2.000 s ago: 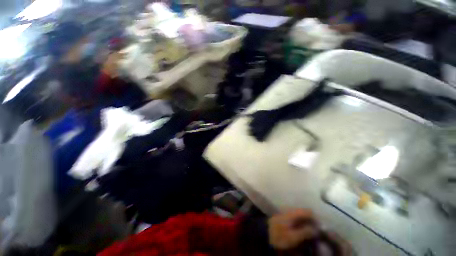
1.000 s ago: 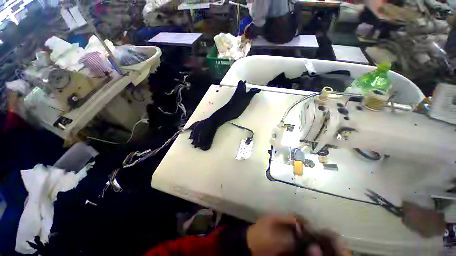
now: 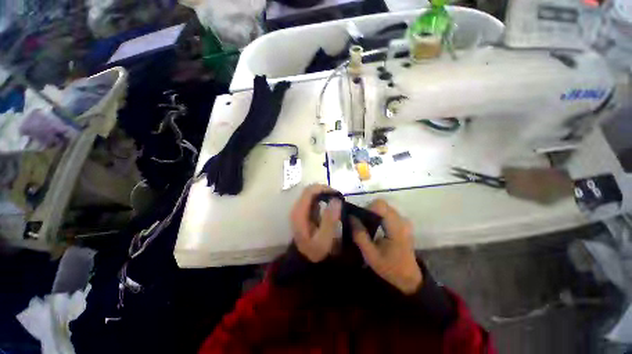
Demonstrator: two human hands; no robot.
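A small black work piece [image 3: 355, 220] is held between both hands in front of the table's front edge. My left hand [image 3: 315, 225] grips its left side, thumb on top. My right hand [image 3: 391, 245] grips its right side with thumb and fingers. The white sewing machine [image 3: 478, 90] stands behind, its needle area lit, with a yellow-orange block [image 3: 363, 171] beside the needle. A long black glove-like piece [image 3: 246, 138] lies on the table to the left. A white tag [image 3: 292, 173] on a dark cord lies near it.
Open dark snips [image 3: 478, 178] lie right of the needle, against a brown pad [image 3: 537, 185]. A black box-like item [image 3: 597, 191] is at the far right. A white tub [image 3: 312, 41] and green bottle [image 3: 431, 31] are behind. A dark pile with pale cords [image 3: 149, 235] is at left.
The view has swung right and down, so the machine shows more fully. Both hands are now clear and higher in the picture, with the black piece visible between them.
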